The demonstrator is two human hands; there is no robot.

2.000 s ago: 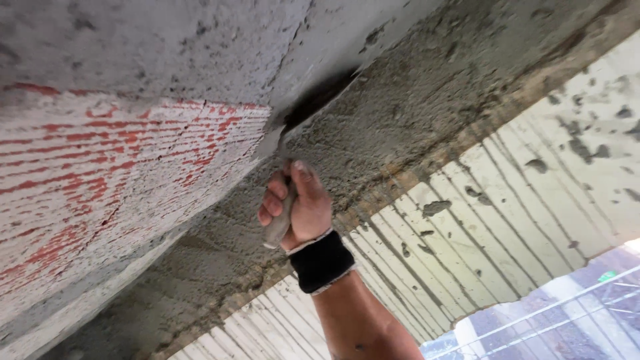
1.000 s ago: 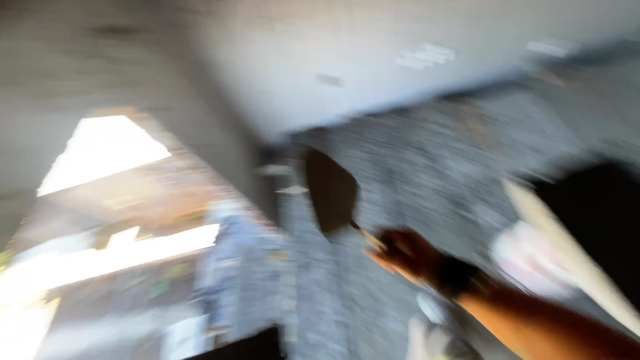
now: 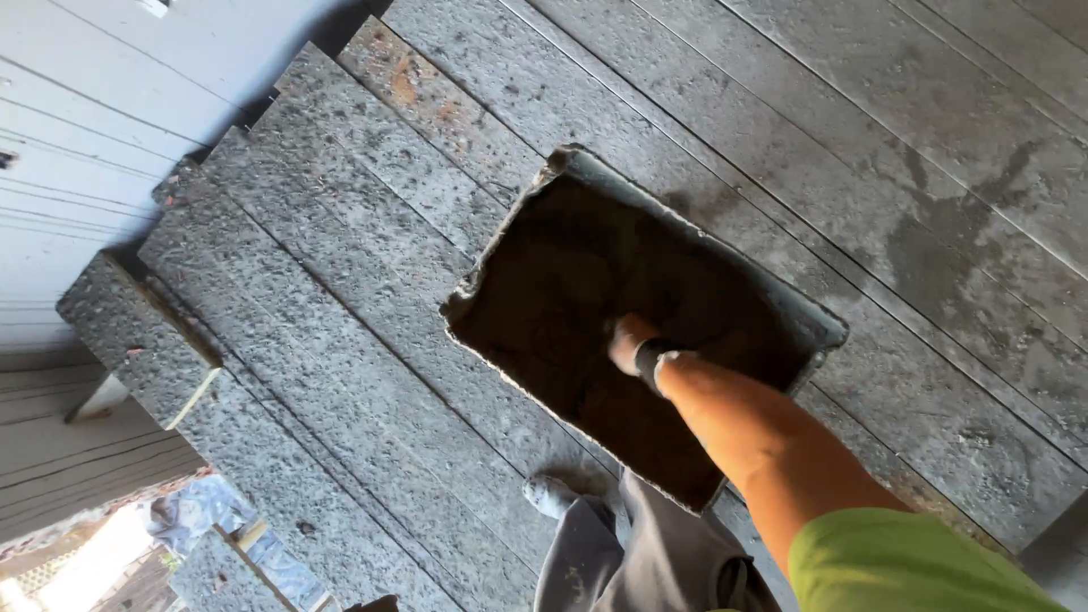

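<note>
My right hand point(image 3: 627, 344), with a dark band at its wrist, reaches down into a rectangular tub point(image 3: 756, 280) with a rough, crusted rim. Dark material, probably mortar, lies in the tub, deep in shadow. The fingers look closed, as on the handle of the trowel seen in the earlier view, but shadow hides the blade. My left hand is out of view. At the bottom edge, a small dark object point(image 3: 374, 604) shows only in part, and I cannot tell what it is.
Mortar-spattered planks point(image 3: 340, 340) form the platform under the tub. A shoe point(image 3: 550, 495) and grey trousers point(image 3: 659, 552) are close to the tub's lower edge. The platform ends in a stepped edge at left, beside a pale streaked wall point(image 3: 76, 170). Lower left, there is a bright opening.
My right hand was up against a rough mortared surface, then lower with the trowel's blade visible. Now it is inside the tub. The view has swung down to the platform.
</note>
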